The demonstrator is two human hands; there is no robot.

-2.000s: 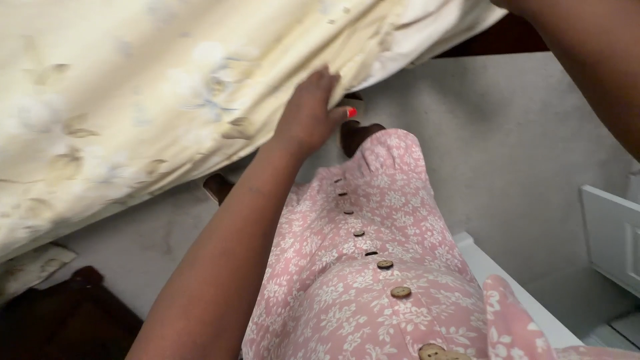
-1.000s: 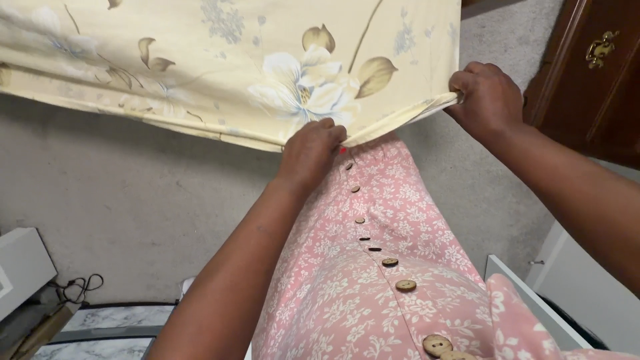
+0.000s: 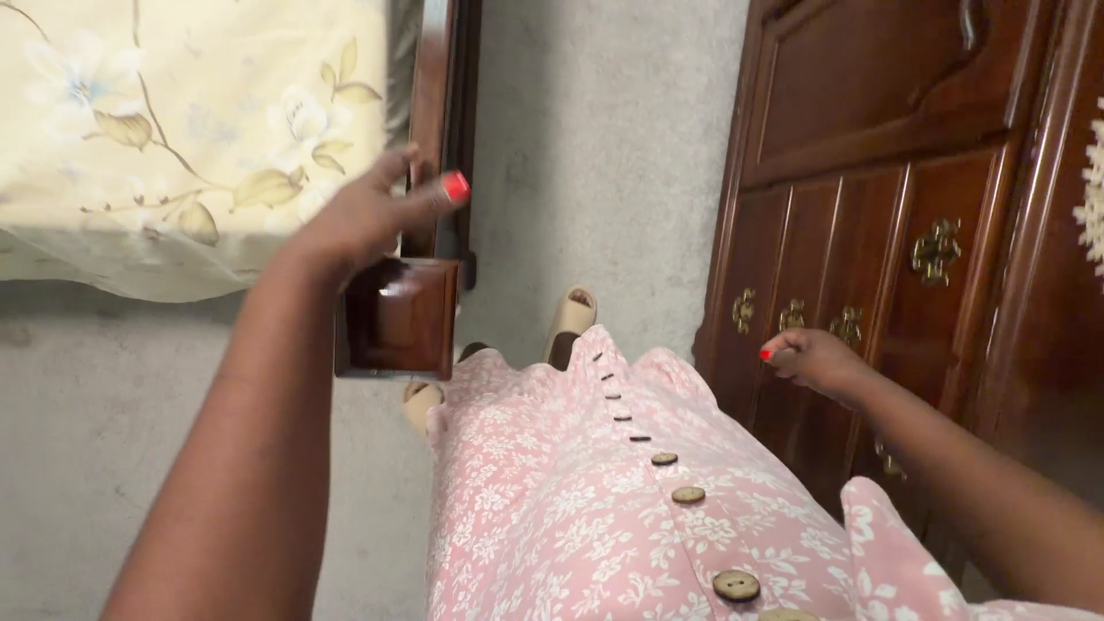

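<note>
My left hand reaches over the corner of the bed, fingers spread, just above the dark wooden bed post and side rail. Nothing shows in its grasp. Beside it lies a cream floral bedsheet, its edge hanging over the end of the bed. On the other side, my right hand hangs in front of the dresser drawers with its fingers curled together; no object is visible in it.
A dark wooden dresser with brass pulls stands along the right. Grey floor runs between bed and dresser. A pink floral dress and beige slides are below me. White lace shows at the right edge.
Both hands have let go of the bedsheet edge they gripped one second ago. My right hand is now away from the bed, by the dresser. The view has shifted to the bed corner.
</note>
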